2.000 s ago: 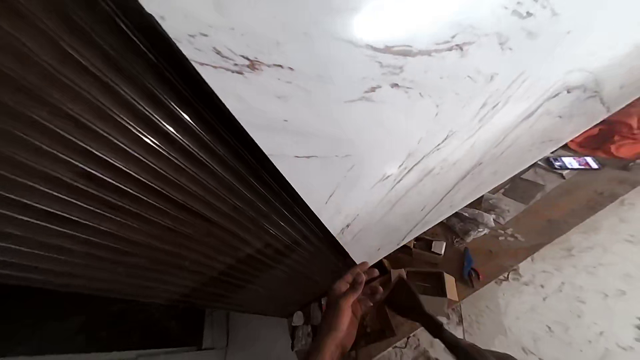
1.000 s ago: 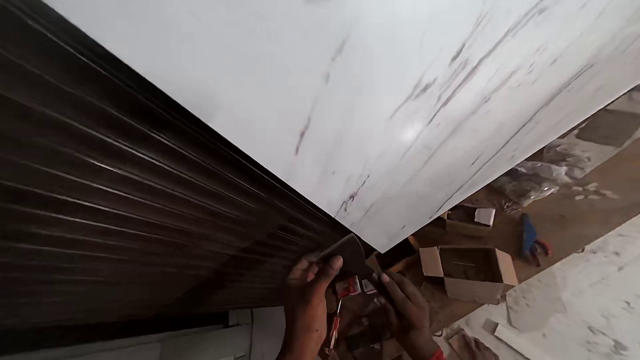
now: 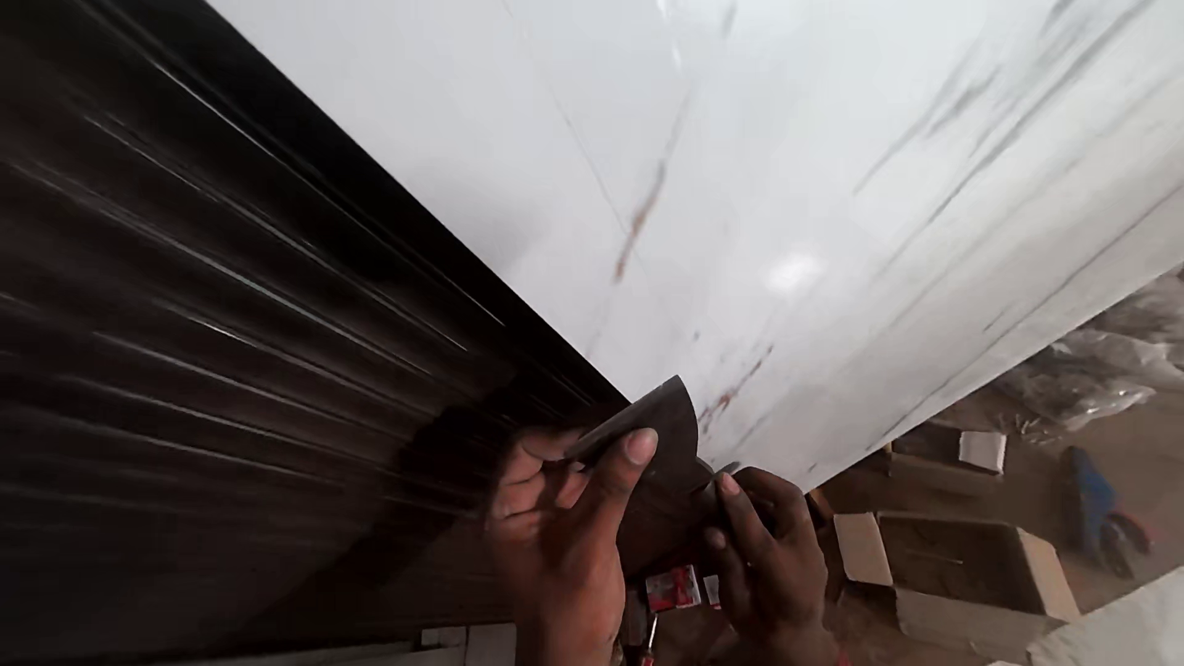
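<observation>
My left hand (image 3: 573,518) grips a thin dark flat piece (image 3: 661,425) with a curved edge, thumb on its near face. Its top lies against the corner of the white marble-patterned panel (image 3: 703,231), where that panel meets the dark ribbed panel (image 3: 231,351). Just to the right, my right hand (image 3: 772,546) pinches a small greyish piece (image 3: 717,481) between thumb and fingers at the dark piece's lower right edge. Whether the two pieces are joined, I cannot tell.
An open cardboard box (image 3: 971,564) stands at the lower right, with a smaller box (image 3: 943,458) behind it. Blue-handled pliers or a similar tool (image 3: 1096,509) and clear plastic wrapping (image 3: 1101,370) lie farther right. A red and white packet (image 3: 672,587) and a screwdriver (image 3: 651,638) are below my hands.
Two seconds ago my hands were together below the corner with no dark piece visible. The dark piece shows in my left hand one second ago and now stands higher against the corner. The view has moved closer.
</observation>
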